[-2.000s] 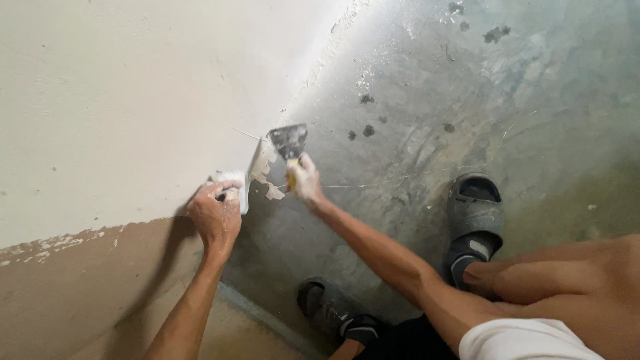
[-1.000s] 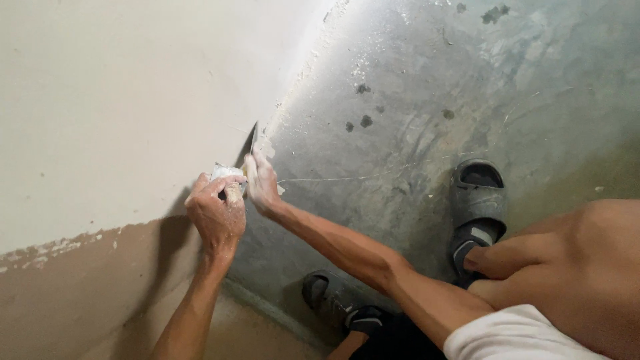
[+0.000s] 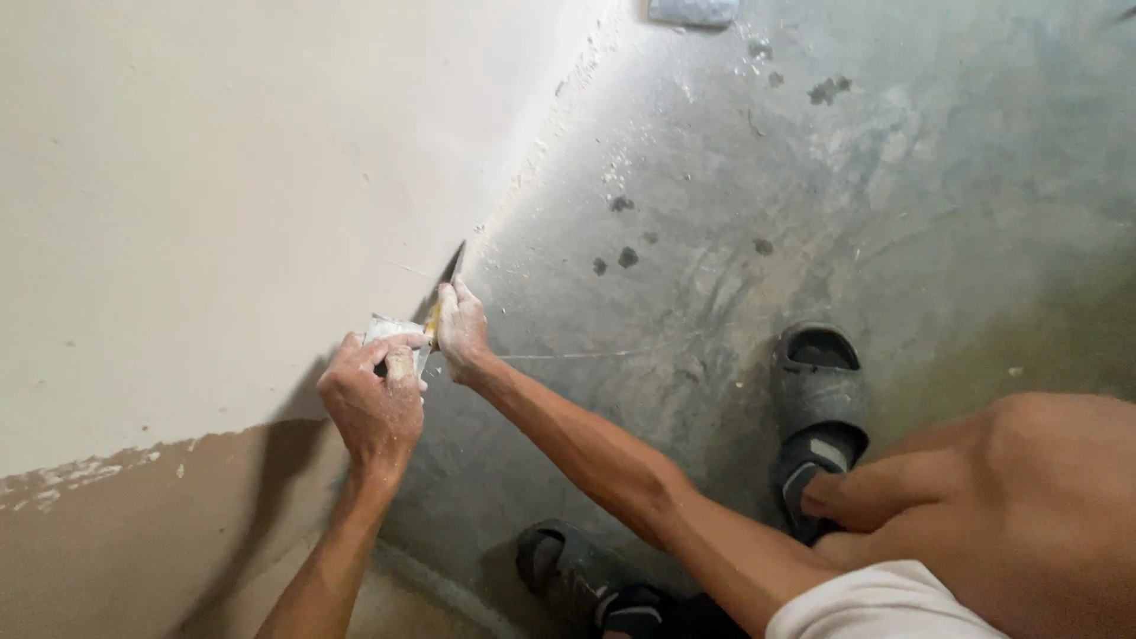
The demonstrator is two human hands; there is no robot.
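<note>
My right hand (image 3: pixel 463 328) grips the yellow handle of a putty knife (image 3: pixel 458 259). The blade is turned edge-on and lies along the foot of the white-coated wall (image 3: pixel 222 195), where it meets the floor. Just left of it, my left hand (image 3: pixel 373 390) holds a flat scraper (image 3: pixel 390 330) smeared with white paste, close to the wall. Its fingers and thumb carry white residue. How the scraper's grip sits in the palm is hidden.
The grey concrete floor (image 3: pixel 710 293) bears dark spots and white crumbs along the wall's foot. A flat grey object (image 3: pixel 694 11) lies at the top edge. My sandalled feet (image 3: pixel 818 382) stand on the floor. Lower left, the wall is brown (image 3: pixel 133 541).
My right hand has moved left toward the wall, and its knife has turned from showing its face to edge-on. The white flakes seen beside the knife earlier no longer show there.
</note>
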